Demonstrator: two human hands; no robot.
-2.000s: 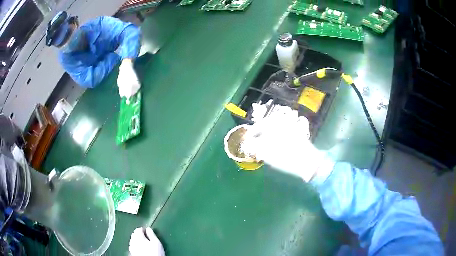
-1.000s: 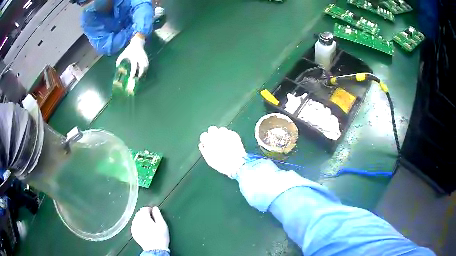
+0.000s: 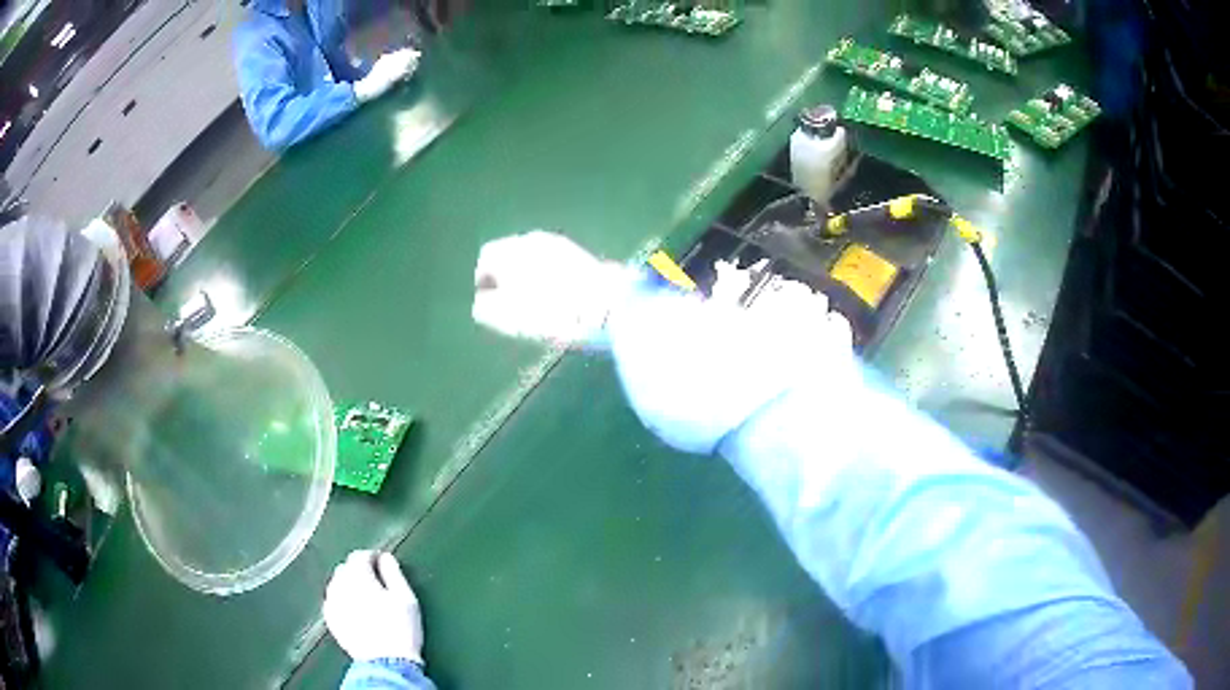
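Note:
My right hand (image 3: 540, 286), in a white glove, is over the middle of the green bench mat (image 3: 594, 512), its fingers curled; glare hides whether it holds anything. My left hand (image 3: 374, 607), also gloved, rests curled at the lower left with nothing visible in it. The black divided tray (image 3: 901, 270) lies beyond my right forearm, with white cloth (image 3: 739, 280), a yellow sponge (image 3: 863, 275), a whitish bottle (image 3: 819, 159) and a black-yellow soldering iron (image 3: 906, 206). My right arm covers the place of the round tub.
A clear fume hood (image 3: 229, 465) on a ribbed hose (image 3: 61, 303) stands at left, beside a green circuit board (image 3: 371, 445). Several boards (image 3: 931, 124) lie at upper right. Black stacked trays (image 3: 1147, 324) stand at right. A person in a blue smock (image 3: 290, 81) is at upper left.
My right hand has moved from over the tub and tray to the left, first opened flat, now curled. My left hand stays low. The other person's hand no longer shows a board.

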